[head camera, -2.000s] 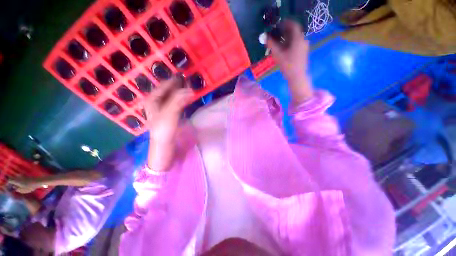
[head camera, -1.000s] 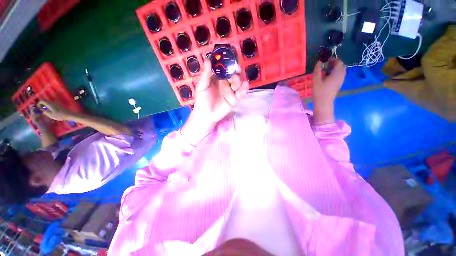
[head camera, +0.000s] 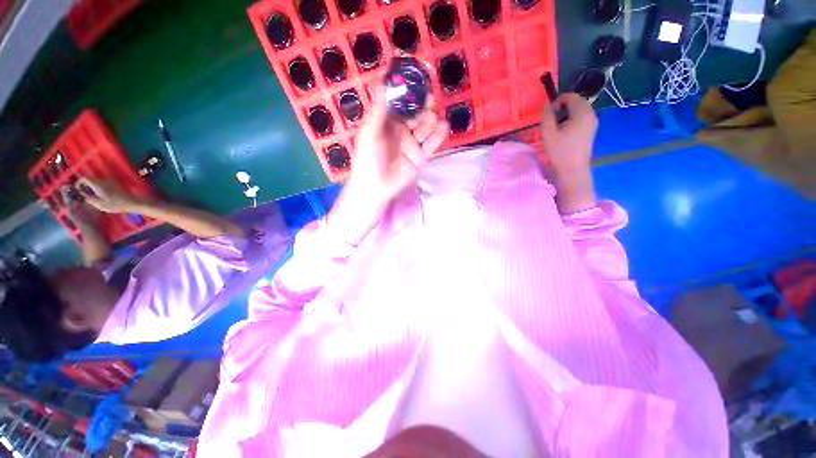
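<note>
My left hand holds up a round watch head, its screen facing up with small coloured figures, above the near part of the red compartment tray. Round black watch heads sit in many of the tray's pockets; several pockets at its right are empty. My right hand holds a narrow dark pen-like tool at the tray's right edge. Its fingertips partly hide the tool. A watch head lies on the green bench just right of that hand, with others behind it.
White cables lie coiled near a black box with a white label and a white USB hub at the right. At the left, a co-worker in a pink smock handles things over another red tray. A pen lies between.
My right hand has moved left from the watch heads by the cables to the tray's edge, now with the dark tool showing. My left hand still holds the watch head, slightly higher in view.
</note>
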